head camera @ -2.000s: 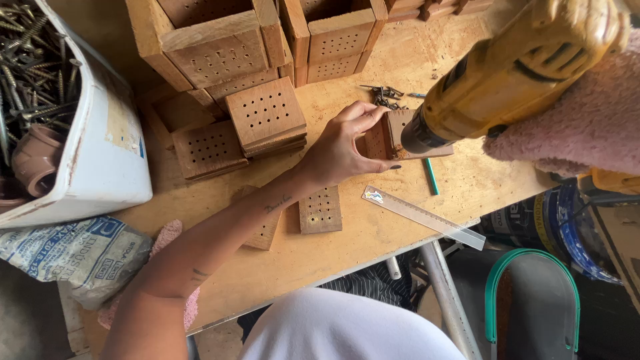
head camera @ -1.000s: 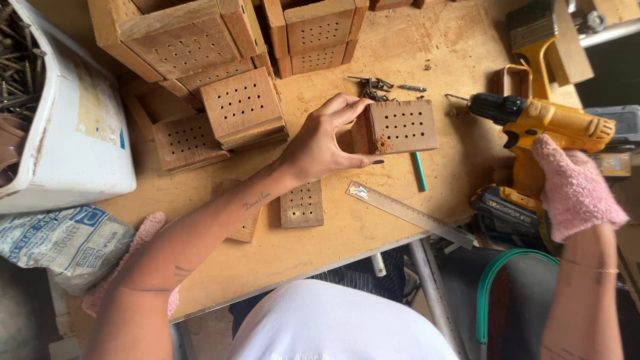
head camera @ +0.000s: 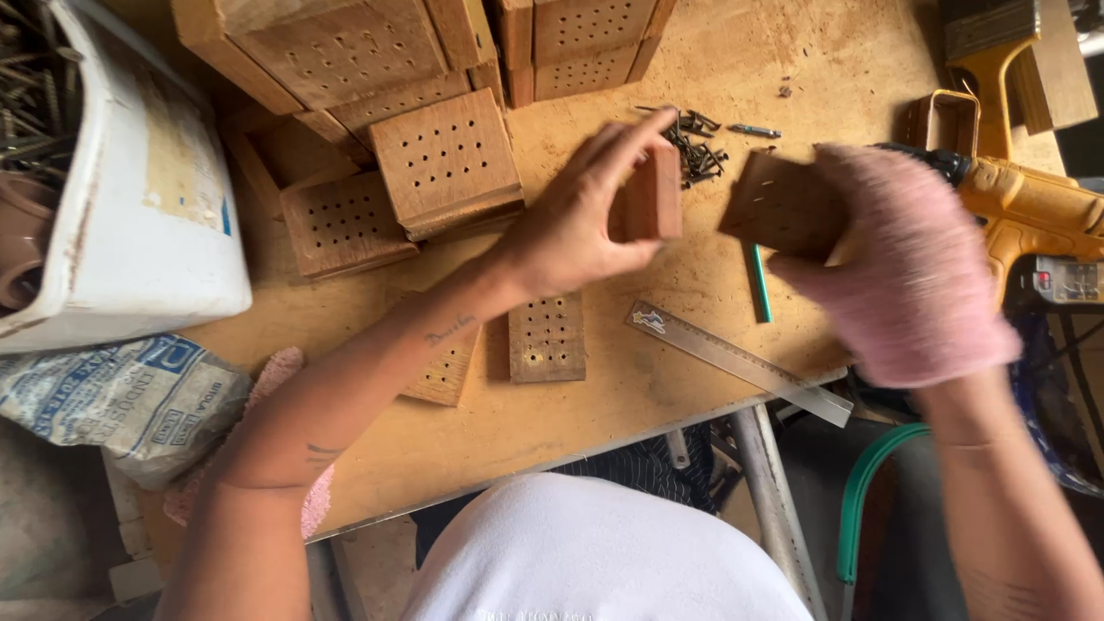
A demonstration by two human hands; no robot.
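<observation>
My bare left hand (head camera: 586,203) grips a small wooden block (head camera: 657,194) between thumb and fingers above the workbench. In a pink fuzzy glove, my right hand (head camera: 906,267) holds another wooden piece (head camera: 785,205), dark and blurred by motion, a short gap to the right of the first. Black screws (head camera: 697,155) lie in a heap just behind, beside a small driver bit (head camera: 755,131). A green pencil-like stick (head camera: 761,285) and a clear ruler (head camera: 733,358) lie in front. The yellow cordless drill (head camera: 1026,203) rests at the right, partly behind the glove.
Drilled wooden blocks (head camera: 444,164) and wooden boxes (head camera: 336,52) stand at the back left. Two drilled pieces lie near the front edge, one a small block (head camera: 546,341). A white tub of screws (head camera: 164,190), a plastic bag (head camera: 129,405) and a yellow clamp (head camera: 996,78) flank the work area.
My gloved right hand has let go of the drill and moved left to hold a wooden piece. The drilled block that my left hand held has been parted into two pieces or moved; which is unclear.
</observation>
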